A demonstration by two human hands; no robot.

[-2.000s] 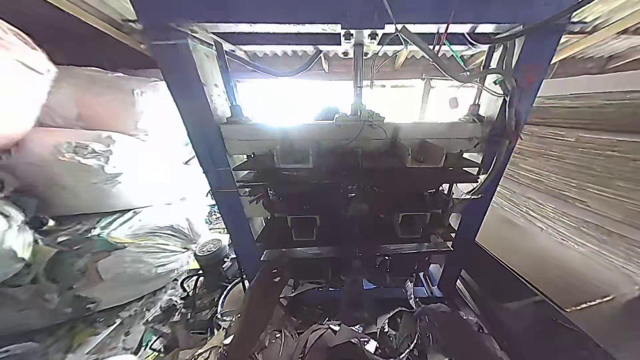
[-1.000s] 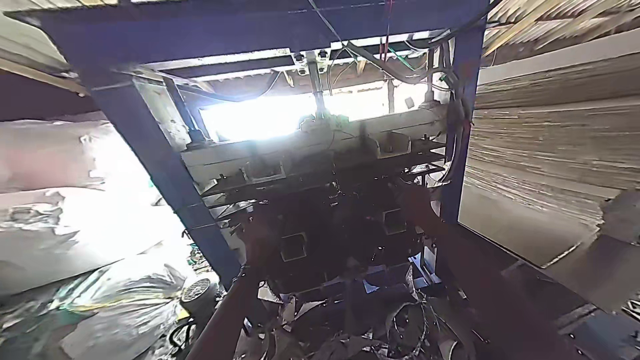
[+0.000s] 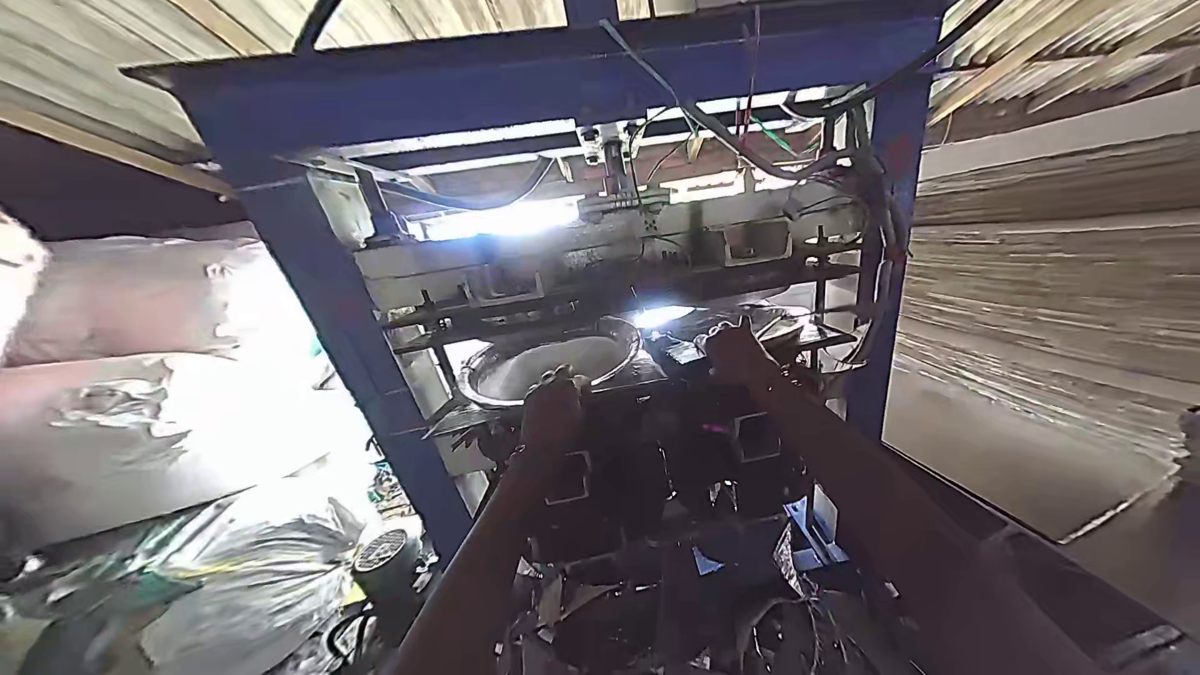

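Observation:
A blue-framed press machine point(image 3: 347, 356) stands in front of me, its plates spread apart. A round metal mould with a pale, shallow hollow point(image 3: 553, 367) lies on the lower plate at the left. My left hand point(image 3: 555, 398) is at its near rim, with the fingers curled; whether it grips the rim is not clear. Farther right, my right hand point(image 3: 736, 347) is closed at the near edge of a second round mould point(image 3: 773, 323), only partly visible. What the right fingers touch cannot be made out. The upper plate point(image 3: 600, 300) is just above and behind both hands.
Tall stacks of thin sheets point(image 3: 1050, 244) stand to the right. Large filled sacks point(image 3: 122, 394) and clear plastic bags point(image 3: 253, 562) lie at the left, near a motor point(image 3: 384, 553). Loose scraps point(image 3: 581, 600) lie below the press. Cables point(image 3: 750, 155) hang across its top.
Both hands have come up and inward from the sides of the press to the lower plate. The round moulds now show between the plates. The view has shifted.

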